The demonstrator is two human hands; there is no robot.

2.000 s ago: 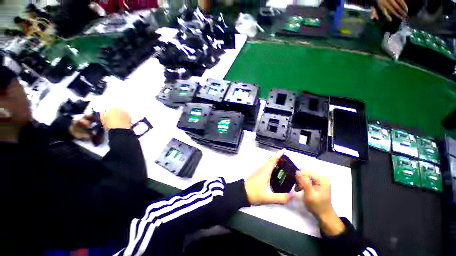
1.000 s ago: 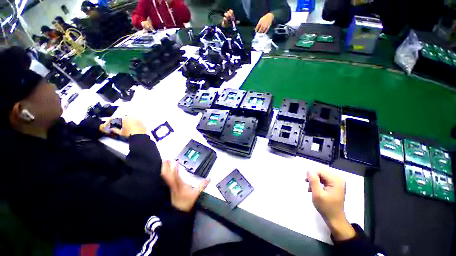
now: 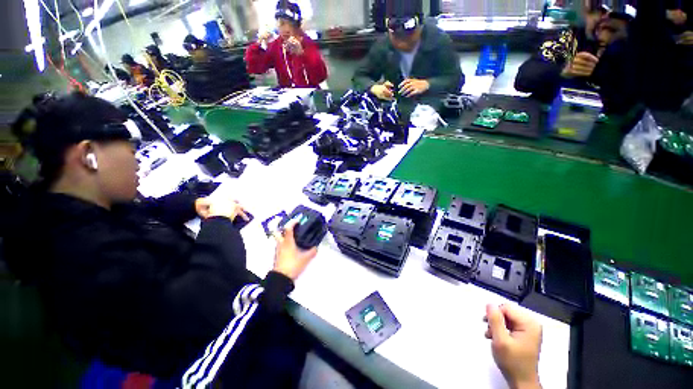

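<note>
My left hand (image 3: 292,257) holds a small stack of black housings with boards fitted (image 3: 307,226), tilted, at the left of the white sheet. My right hand (image 3: 515,342) is loosely curled over the sheet at the lower right, with nothing seen in it. A single housing with a board fitted (image 3: 373,321) lies on the white sheet (image 3: 448,334) between my hands, green showing through its window. Stacks of fitted housings (image 3: 386,234) stand beyond it. Stacks of back housings (image 3: 454,249) stand to their right.
A black tray (image 3: 564,266) stands right of the housings. Green circuit boards (image 3: 650,331) lie on the dark mat (image 3: 608,346) at right. A seated person (image 3: 99,251) works close at left, near a thin black frame. A tangled heap of black parts (image 3: 357,135) lies further back.
My left hand has moved from my chest-side edge onto the small stack, gripped it and shifted it away and tilted it. The single housing stays on the sheet. The camera view has tilted up.
</note>
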